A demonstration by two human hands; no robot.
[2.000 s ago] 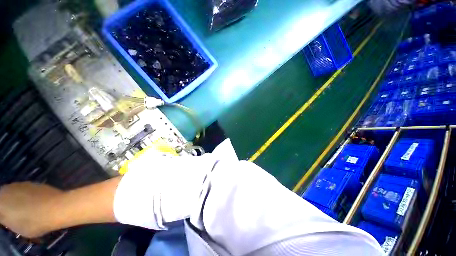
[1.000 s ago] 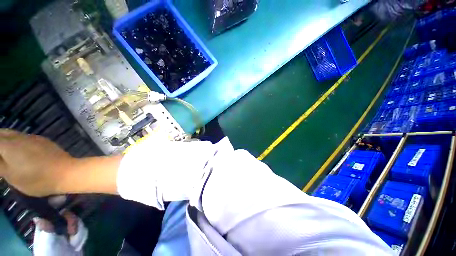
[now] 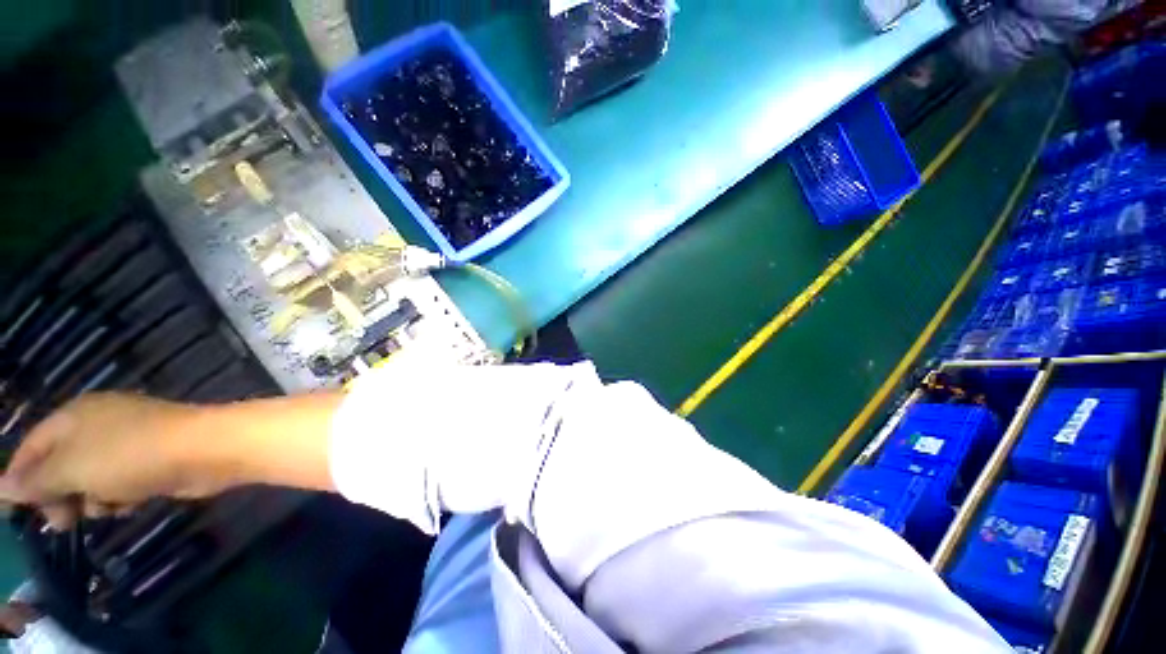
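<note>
My right hand (image 3: 109, 454), bare with a pale sleeve, is over the black slotted tray (image 3: 166, 319) at the left. Its fingers are bent and blurred; I cannot tell whether they hold anything. A dark, blurred shape lies just below the fingers. My left hand (image 3: 36, 629), in white covering, is mostly cut off at the lower left corner; its grip is hidden. Slender black units (image 3: 147, 556) lie in rows in the tray. The silver-beige assembly fixture (image 3: 288, 256) stands right of the tray, partly behind my sleeve.
The blue parts bin (image 3: 505, 236), holding small glossy black parts (image 3: 448, 141), is right of the fixture. A bag of black pieces (image 3: 607, 51) lies at the bench's top. A yellowish hose (image 3: 505, 288) loops beside the fixture. Blue crates (image 3: 1023, 556) stand at right on green floor.
My right hand first rose, then came slightly down and right. My left hand came into view, then moved mostly out at the lower left. Bench and bin have shifted slightly right.
</note>
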